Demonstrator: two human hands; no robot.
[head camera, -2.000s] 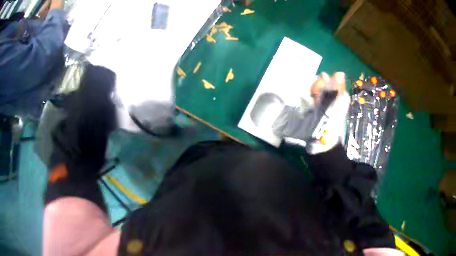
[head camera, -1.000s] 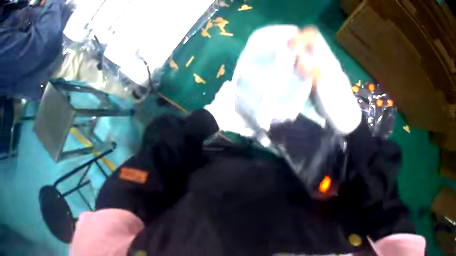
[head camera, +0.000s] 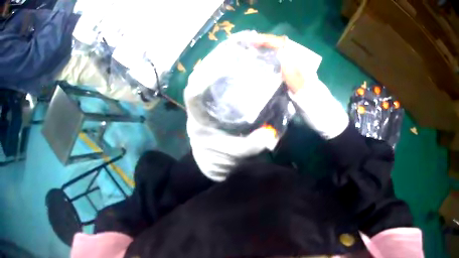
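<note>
A bagged white product unit (head camera: 241, 98), blurred and glaring, is held up close in front of me in wrinkled clear film. My left hand (head camera: 226, 151), in a white glove, is at its lower side, closed on the bundle. My right hand (head camera: 302, 85), with a white glove and bare-looking fingertips, grips its upper right side. A bright orange end (head camera: 270, 131) of a bagged accessory shows between the hands at the bundle's lower edge; the rest of it is mostly hidden. A white panel corner (head camera: 309, 58) shows behind my right hand.
Orange-ended bagged accessories (head camera: 377, 113) lie on the green table (head camera: 423, 166) at right. Brown cartons (head camera: 392, 65) stand at upper right. Film-wrapped white units (head camera: 156, 30) with a black cord lie at upper left, near a person in blue (head camera: 35, 50). Stools (head camera: 65, 126) stand at left. Cardboard scraps (head camera: 221, 27) lie beyond.
Both hands have come together on the white unit, which was on the table two seconds ago. Since one second ago, the bundle and my right hand have shifted left.
</note>
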